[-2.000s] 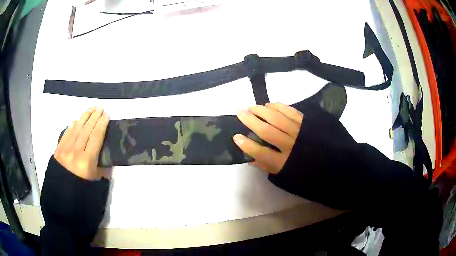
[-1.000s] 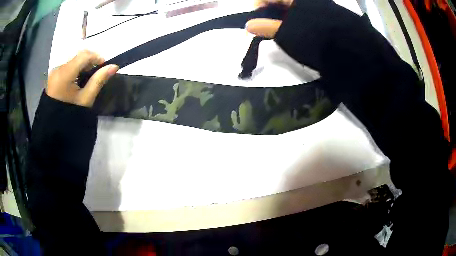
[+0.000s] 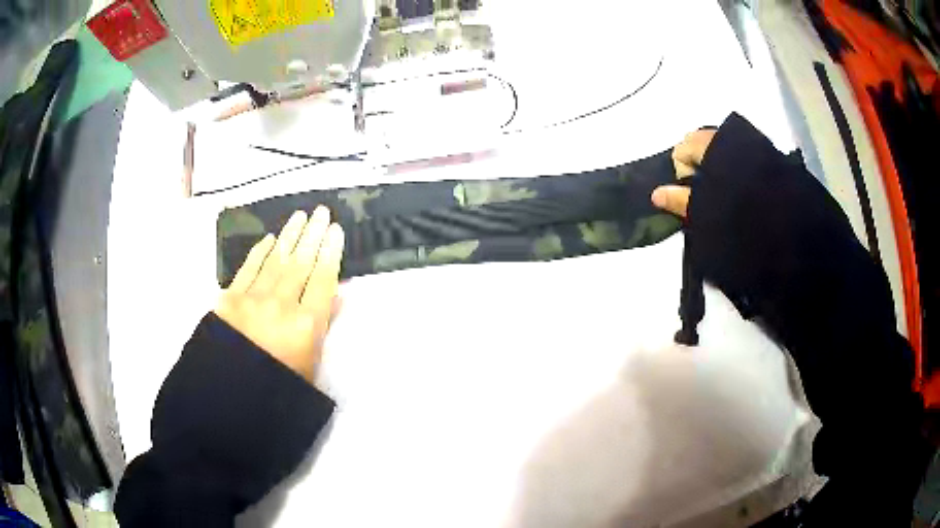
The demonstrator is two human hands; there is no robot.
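A camouflage shoulder strap [image 3: 495, 248] lies across the white tabletop, with black webbing [image 3: 464, 221] laid lengthwise along its middle. My left hand [image 3: 294, 284] rests flat on the strap's left part, fingers spread a little, pressing on strap and webbing. My right hand [image 3: 684, 175] is at the strap's right end, thumb and fingers closed on the webbing there. A short dark tail [image 3: 691, 304] with a small lump at its end hangs down from below my right hand onto the tabletop. The strap's right end is partly hidden by hand and sleeve.
The sewing machine head [image 3: 278, 41] with yellow and red labels stands beyond the strap at upper left. A slotted template [image 3: 438, 160] lies beneath it. Dark thread [image 3: 618, 108] trails on the tabletop. Camouflage straps [image 3: 46, 371] lie at the left edge. Orange cloth [image 3: 850, 52] with black strips is at right.
The webbing has come down onto the strap. My left hand has gone from pinching the webbing to lying flat. My right hand has moved right. More of the machine head shows.
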